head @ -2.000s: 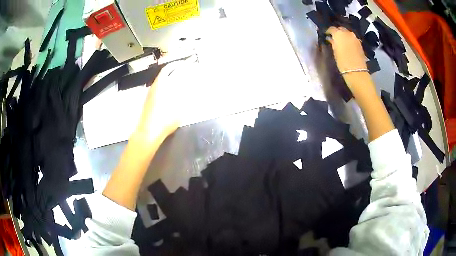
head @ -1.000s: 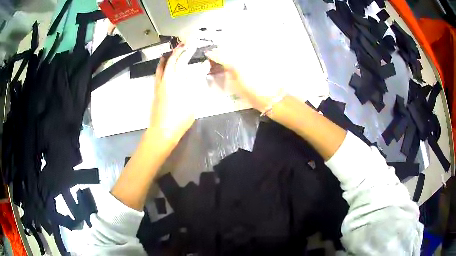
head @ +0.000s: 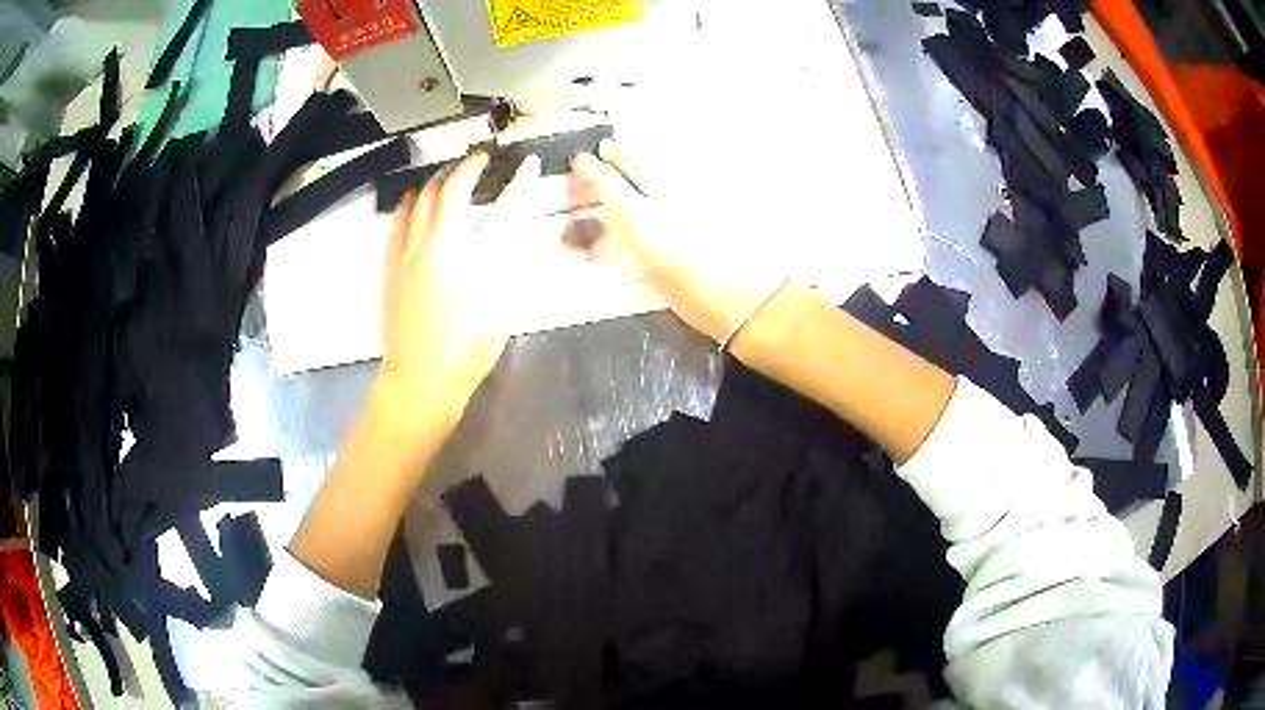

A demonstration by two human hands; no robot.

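Note:
A black strip lies across the white machine bed, just below the presser foot. My left hand rests on the bed with its fingertips on the strip, in front of the foot. My right hand has its fingertips at the strip's right end. Both hands hold the strip down. The needle cannot be made out, and glare washes out part of the bed and fingers.
The machine head stands above the hands. A dense bundle of black strips hangs at left over teal cloth. A large black heap lies at bottom centre. Short black pieces lie on the metal table at right.
My right hand has come from the short pieces at right to the strip at the foot. My left fingers have shifted left and spread along the strip. The view has shifted slightly.

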